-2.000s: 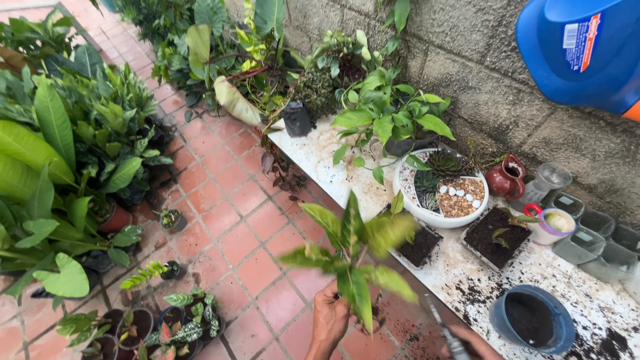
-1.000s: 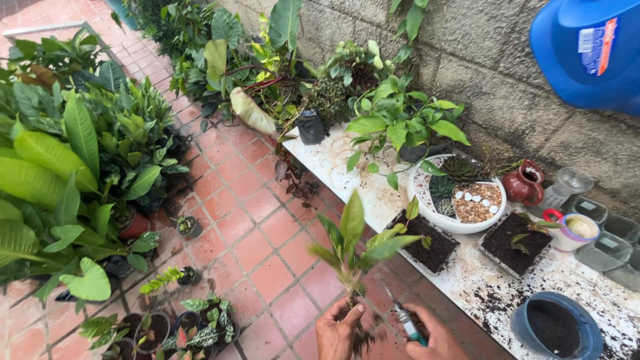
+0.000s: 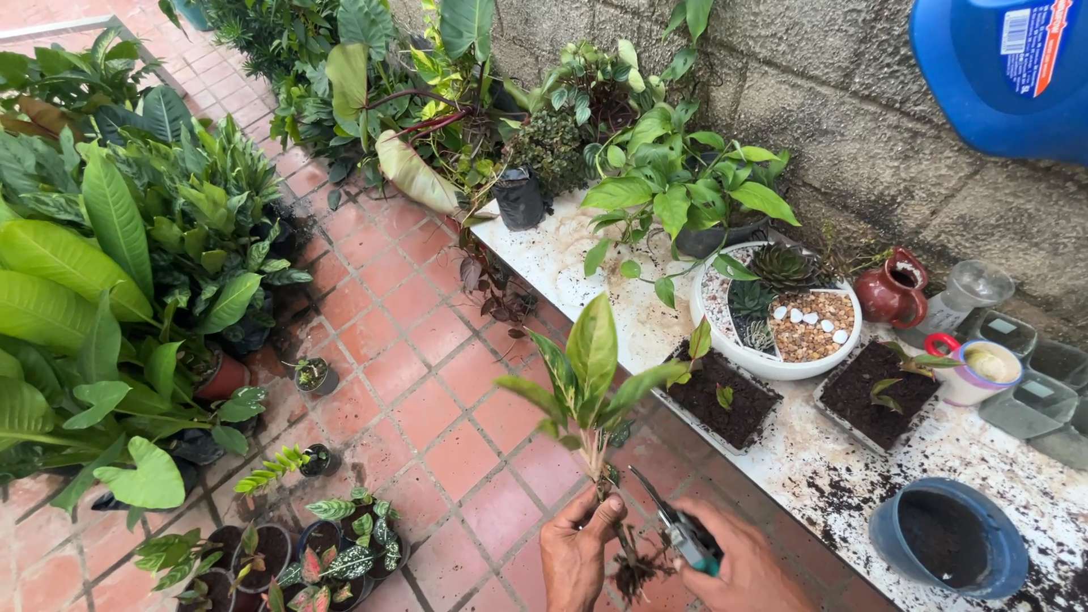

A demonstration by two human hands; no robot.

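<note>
My left hand (image 3: 580, 544) pinches the stem of a leafy plant (image 3: 591, 374) between thumb and fingers. Its green leaves stand upright above the hand, and a dark root clump (image 3: 637, 571) hangs below. To the right, my right hand (image 3: 739, 552) holds pruning shears (image 3: 684, 534) with a teal handle, the blades pointing up and left beside the stem. The blades look apart, and whether they touch the stem cannot be told. Both hands are over the tiled floor, left of the white table (image 3: 612, 314).
On the table are two soil trays (image 3: 731, 399), a round white succulent planter (image 3: 778, 367), a blue pot (image 3: 948, 535), a red jug (image 3: 892, 289) and clear containers. A blue jug (image 3: 1003, 93) shows at upper right. Potted plants (image 3: 340, 544) stand on the floor at left, and a block wall (image 3: 858, 127) rises behind.
The shears, earlier lower and apart from the plant, have come up beside its stem. The plant has turned a little in my left hand, its roots now plainly in view.
</note>
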